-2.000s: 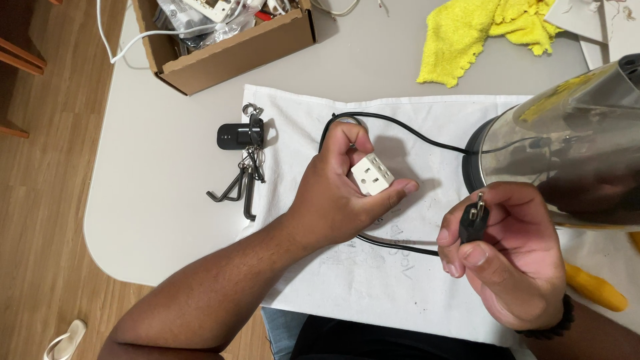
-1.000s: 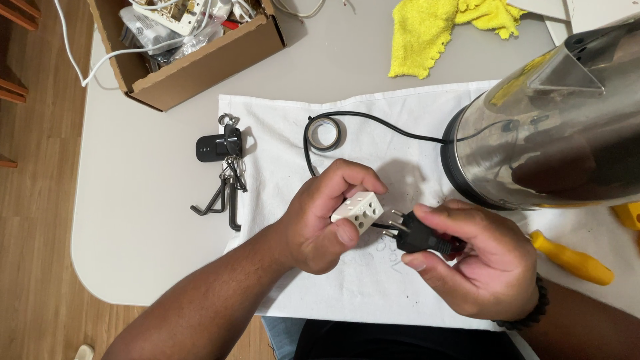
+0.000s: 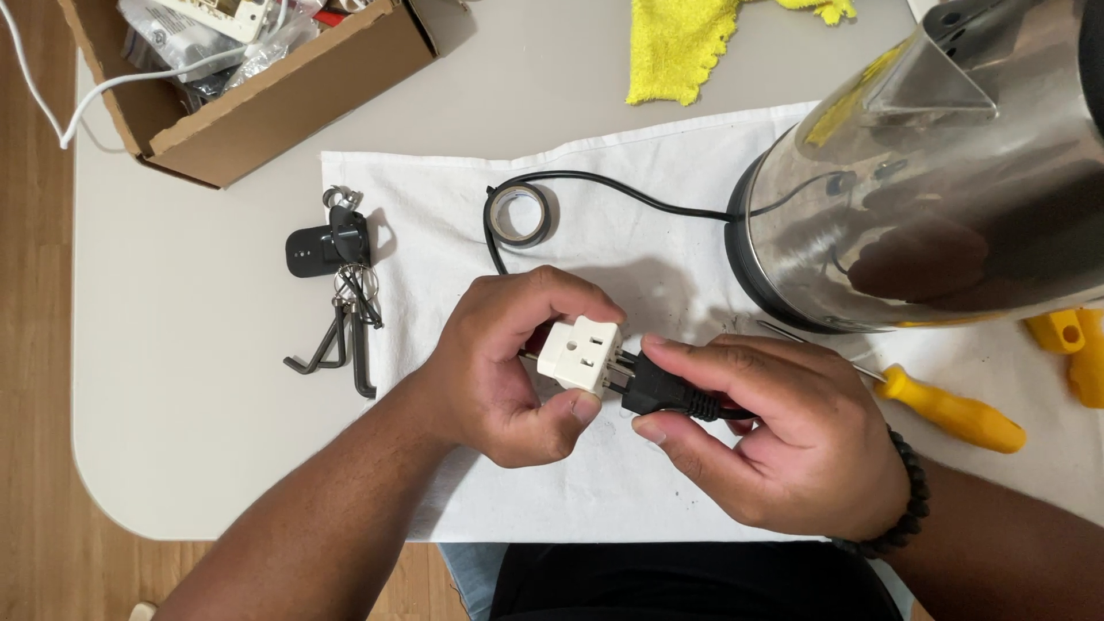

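Note:
Between its thumb and fingers my left hand (image 3: 517,371) holds a white multi-outlet plug adapter (image 3: 580,354) by its two ends. My right hand (image 3: 785,431) grips a black power plug (image 3: 660,388) by its body. The plug's prongs are at the adapter's right face, partly inserted, with some bare metal still showing. A black cord (image 3: 621,183) runs from the stainless steel kettle's base around a roll of black tape (image 3: 517,214). The steel kettle (image 3: 914,198) lies on its side at the right, on a white cloth (image 3: 535,500).
A cardboard box (image 3: 285,95) of parts stands at the upper left. Left of centre lie a black key fob (image 3: 315,251) and hex keys (image 3: 358,354). A yellow-handled screwdriver (image 3: 953,410) lies beside my right hand, and a yellow cloth (image 3: 677,52) at the top.
My hands have come together. The plug, upright and apart from the adapter two seconds ago, has turned sideways, and its prongs have moved up to the adapter's face.

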